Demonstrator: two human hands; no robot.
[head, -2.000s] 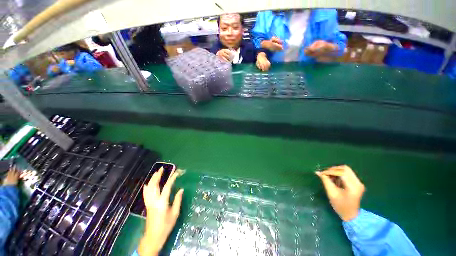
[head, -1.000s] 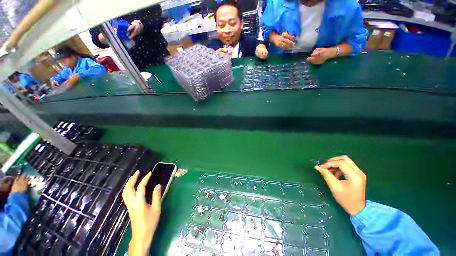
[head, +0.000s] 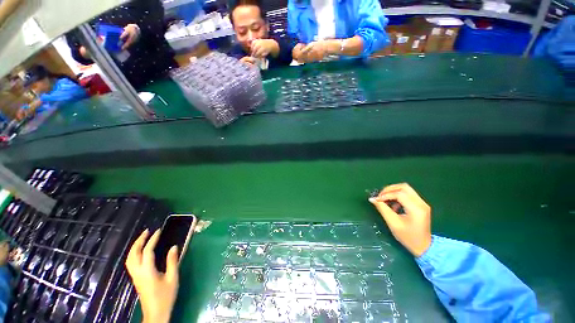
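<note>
My right hand [head: 406, 217] is over the green surface at the right, thumb and forefinger pinched on a tiny component [head: 373, 195], too small to make out. My left hand [head: 153, 274] is spread at the lower left, its fingers over the edge of a dark-screened smartphone [head: 176, 234] that lies beside the black trays. A clear blister tray [head: 309, 255] lies flat between my hands. Several of its pockets at the left hold tiny parts; glare hides part of it.
A tall stack of black blister trays [head: 75, 252] stands at the left. Across the line are stacked clear trays [head: 222, 88], a second clear tray [head: 320, 91] and seated workers. A metal post [head: 116, 72] rises at the upper left. Another person's hand shows at the left edge.
The view has shifted, so the scene sits further left. My right hand keeps its pinch. My left hand's fingers have shifted from the phone's screen towards its lower edge.
</note>
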